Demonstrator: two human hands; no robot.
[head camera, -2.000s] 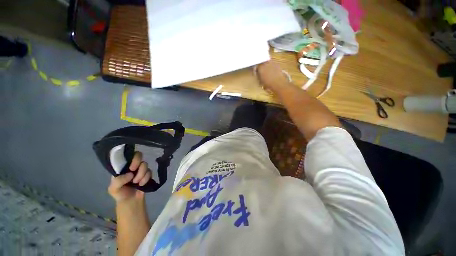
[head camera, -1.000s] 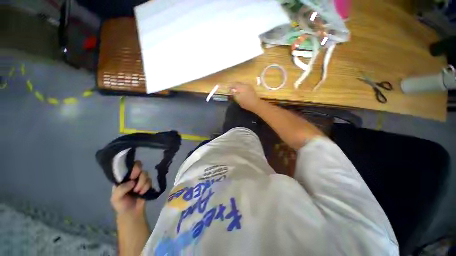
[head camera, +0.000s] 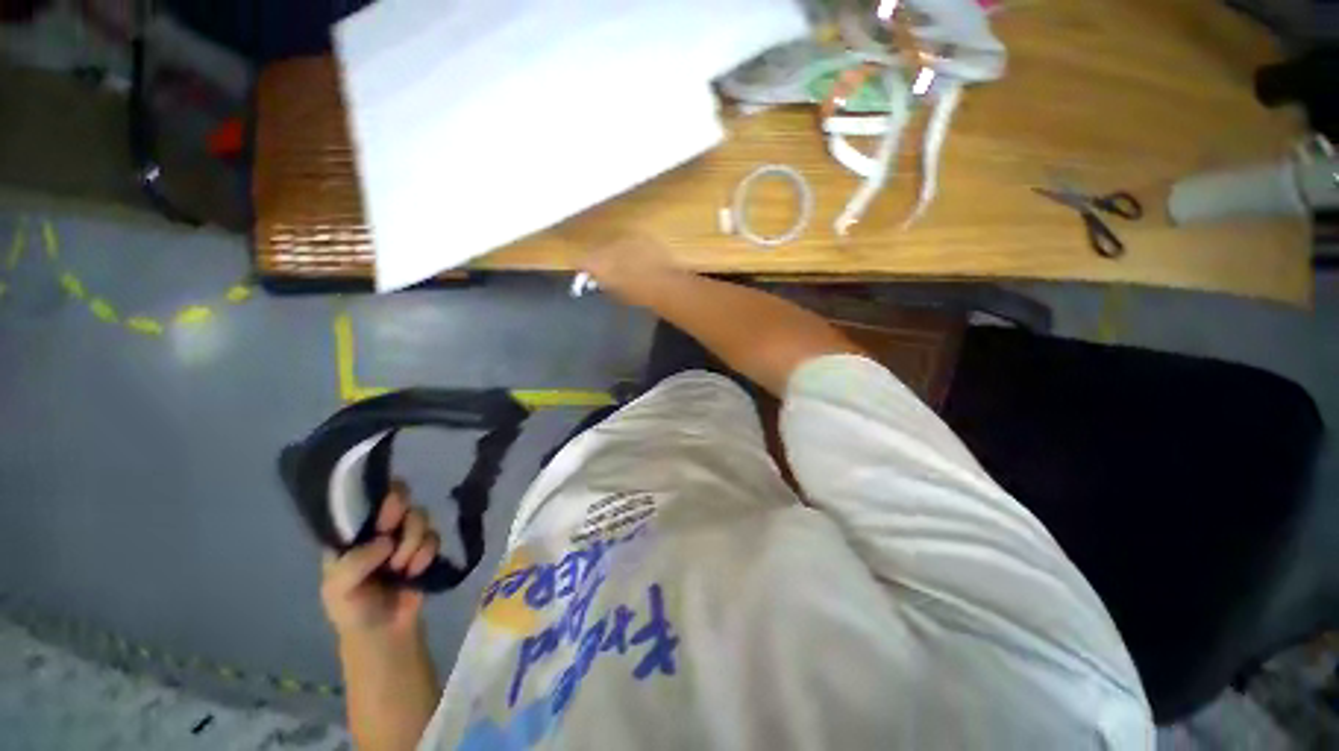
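My left hand (head camera: 385, 565), at the left above the floor, is closed around a black head strap (head camera: 433, 408). A white strip (head camera: 345, 492) shows on the strap's inner side. My right hand (head camera: 629, 267), blurred, is at the desk's front edge. White scraps (head camera: 585, 282) show at its fingertips; whether it grips them cannot be told.
A large white sheet (head camera: 536, 125) overhangs the desk (head camera: 1013, 250) at the left. A white ring (head camera: 771, 206), curling offcuts (head camera: 933, 154), a plastic bag (head camera: 962, 44), scissors (head camera: 1094, 213) and a flask (head camera: 1248, 194) lie to the right.
My right hand has moved left along the desk's edge, from beside the white ring to the scraps. The ring is uncovered. My left hand still holds the strap.
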